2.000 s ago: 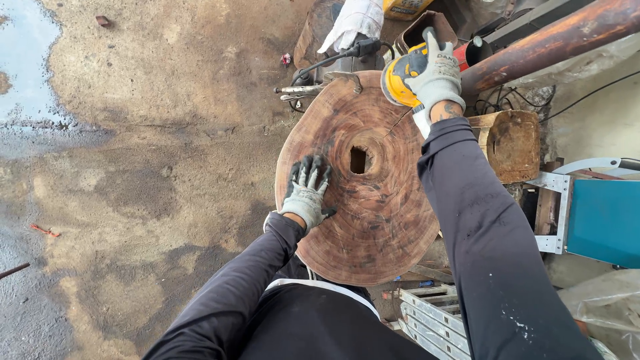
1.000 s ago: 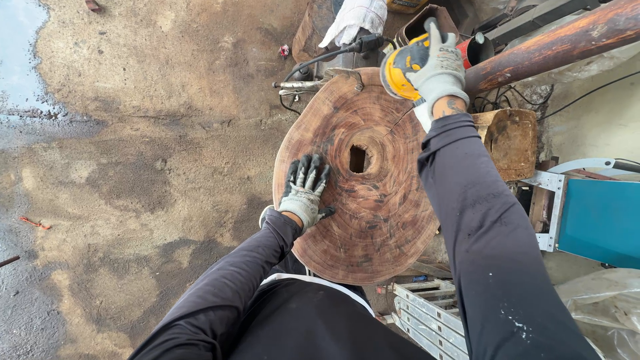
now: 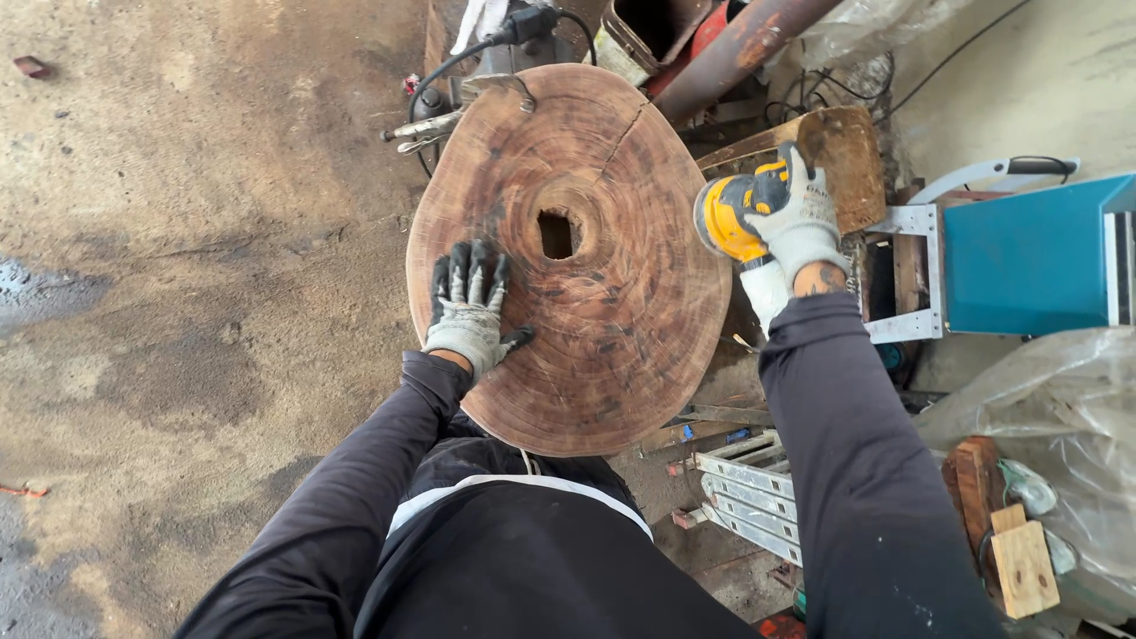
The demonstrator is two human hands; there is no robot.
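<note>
A round wooden slab (image 3: 612,355) with growth rings, a crack and a rectangular hole near its middle lies in front of me. My left hand (image 3: 470,306), in a grey glove with dark fingers, rests flat on its left part, fingers spread. My right hand (image 3: 794,209), gloved too, grips a yellow and black random orbital sander (image 3: 737,213) at the slab's right edge, the sander tilted with its pad facing left. Locking pliers (image 3: 430,129) sit at the slab's upper left edge, where a metal jaw reaches over the wood.
Behind the slab are a black plug and cable (image 3: 528,25) and a rusty pipe (image 3: 745,53). A wood block (image 3: 848,164) and a teal panel in a metal frame (image 3: 1034,257) stand right. An aluminium ladder (image 3: 754,501) lies lower right, near plastic sheeting (image 3: 1056,390).
My right hand has brought the sander from the slab's upper right edge down to its right side. My left hand remains flat on the wood.
</note>
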